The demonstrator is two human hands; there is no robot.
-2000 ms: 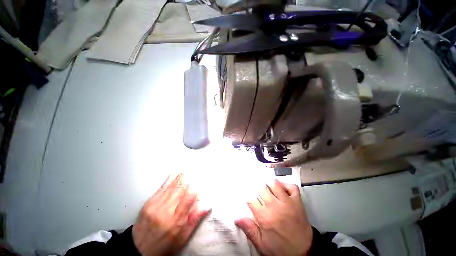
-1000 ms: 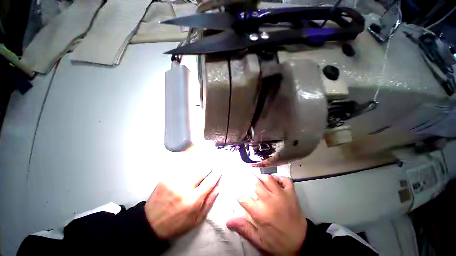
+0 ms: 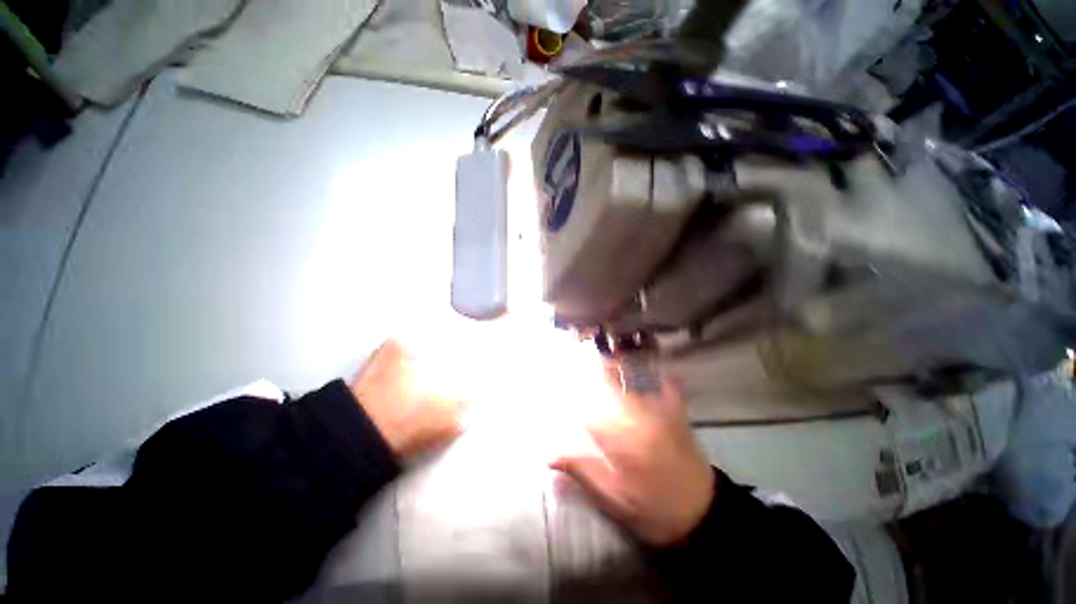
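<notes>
A pale cloth (image 3: 472, 537) runs from the front edge of the view up toward the sewing machine's needle area, where it is lost in the lamp glare. My left hand (image 3: 407, 401) lies at the cloth's left side, its fingertips washed out. My right hand (image 3: 643, 466) lies on the cloth's right side, just below the presser foot (image 3: 614, 342), blurred, its fingertips also in glare. Whether the fingers grip the cloth or only press it cannot be told. The cream machine head (image 3: 602, 224) with a round blue logo stands above and right of the hands.
The sewing lamp (image 3: 480, 236) hangs left of the head. Blurred scissors (image 3: 767, 118) lie on top of the head. Flat beige pieces (image 3: 277, 53) lie at the far left edge of the white table (image 3: 201, 236). A printed label (image 3: 932, 454) is at the right.
The view has shifted and turned, so the blue logo now shows. Compared with the earlier frames, both hands sit a little higher in the picture, and more cloth shows below them.
</notes>
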